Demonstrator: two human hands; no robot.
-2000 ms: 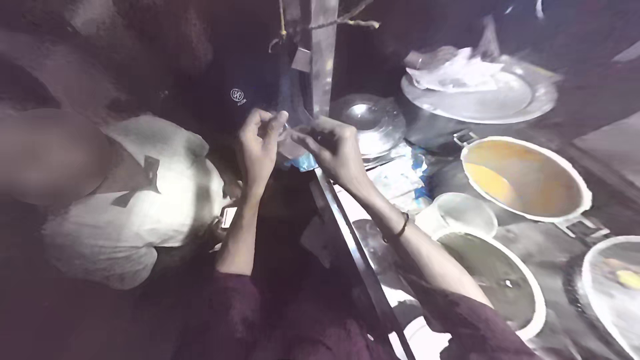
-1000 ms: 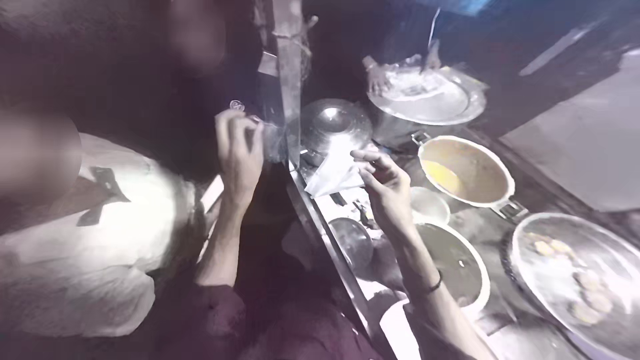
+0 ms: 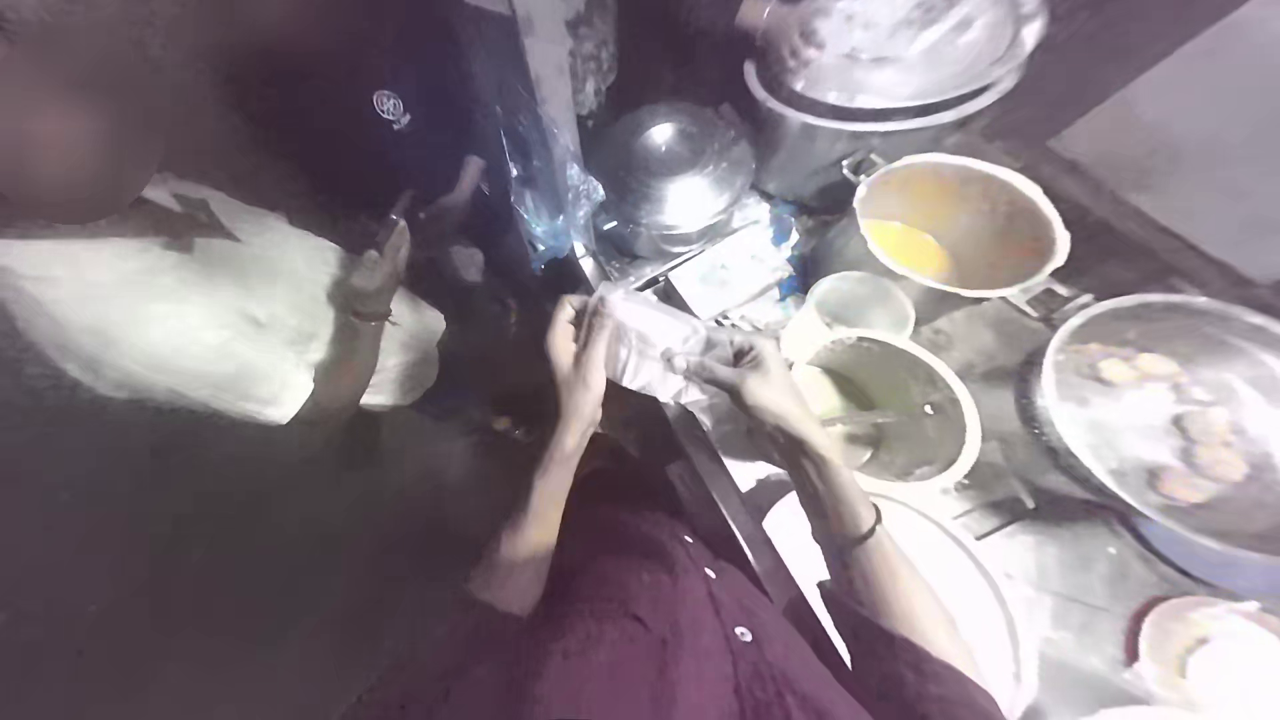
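Observation:
Between my hands is a thin whitish plastic bag (image 3: 650,345), which looks translucent. My left hand (image 3: 580,360) grips its left edge, fingers pointing up. My right hand (image 3: 745,375) pinches its right side between thumb and fingers. Just right of my right hand stand a clear plastic container (image 3: 860,300) and a large pot of dark greenish liquid (image 3: 900,410). Beyond the bag, a shiny round metal lid or bowl (image 3: 675,170) sits near a white packet (image 3: 730,270). What the bag contains, if anything, cannot be told.
A pot of orange-brown liquid (image 3: 965,225) and a wide pan with round fried pieces (image 3: 1200,420) stand to the right. Another person's hand (image 3: 795,35) touches a metal tray (image 3: 900,50) at the top. People stand at left, one in a white shirt (image 3: 180,310). A post with blue plastic (image 3: 550,200) rises ahead.
My hands, apart one second ago with a white sheet or bag by my right hand, are now together on the plastic bag. The view has shifted.

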